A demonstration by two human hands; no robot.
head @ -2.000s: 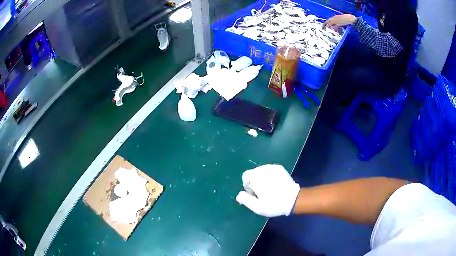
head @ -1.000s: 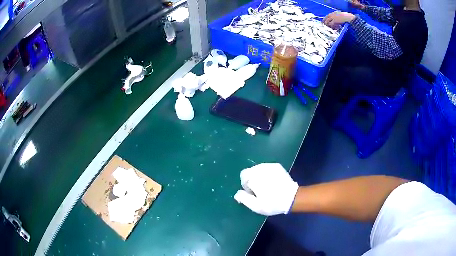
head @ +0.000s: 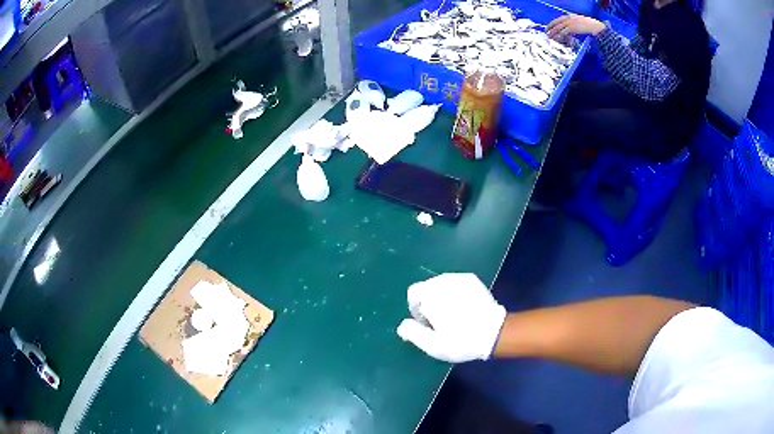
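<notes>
My right hand [head: 454, 319], in a white knit glove, rests loosely curled over the right edge of the green bench; nothing shows in it. A skin-coloured blur at the bottom left corner looks like a bit of my left hand [head: 24, 426], cut off by the edge. The cardboard square [head: 161, 329] lies by the rail with thick white grease [head: 222, 335] on it. One white unit [head: 36, 359] lies on the conveyor at lower left. Another white unit with a red tip [head: 248, 108] lies farther up the belt, and one more [head: 302, 36] beyond it.
A pale rail [head: 204, 222] divides bench and conveyor belt [head: 127, 191]. A phone [head: 413, 188], crumpled white gloves or wipes [head: 373, 131] and an amber bottle [head: 479, 116] stand or lie before a blue crate [head: 407, 66] full of white parts. A person [head: 649, 68] sits at right near a blue stool [head: 624, 212].
The units on the belt have moved up and to the right. A skin-coloured blur has appeared at the bottom left corner. My right hand has barely moved.
</notes>
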